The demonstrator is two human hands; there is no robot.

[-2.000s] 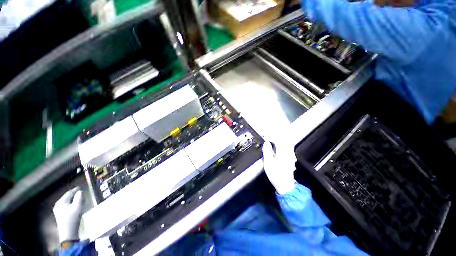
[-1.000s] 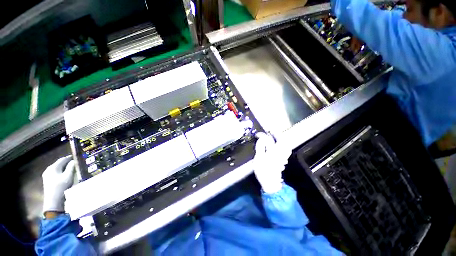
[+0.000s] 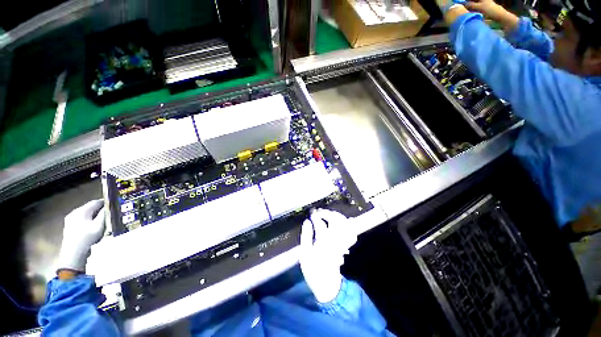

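A black board carrier (image 3: 198, 280) lies on the line in front of me, with a dark circuit board (image 3: 178, 181) in it. Finned heatsinks (image 3: 244, 125) stand in a back row, and a front row of heatsinks (image 3: 198, 230) glares white. Small yellow parts (image 3: 245, 155) and a red component (image 3: 317, 155) sit on the board. My left hand (image 3: 82, 235), white gloved, is at the carrier's left edge, its fingertips partly hidden; its grip is unclear. My right hand (image 3: 324, 250), white gloved, is at the carrier's front edge near the right end, fingers bent; whether it grips is unclear.
A component tray (image 3: 122, 69) and stacked metal strips (image 3: 200, 60) lie on the green shelf, with a pale strip (image 3: 58, 115) at left. A cardboard box (image 3: 382, 23) stands behind. A person in blue (image 3: 514, 85) is at right. A black tote (image 3: 455, 263) holds an empty carrier.
My right hand has moved left along the carrier's front edge, away from its right corner. My left hand stays by the left edge. The other person's arms have shifted toward the cardboard box.
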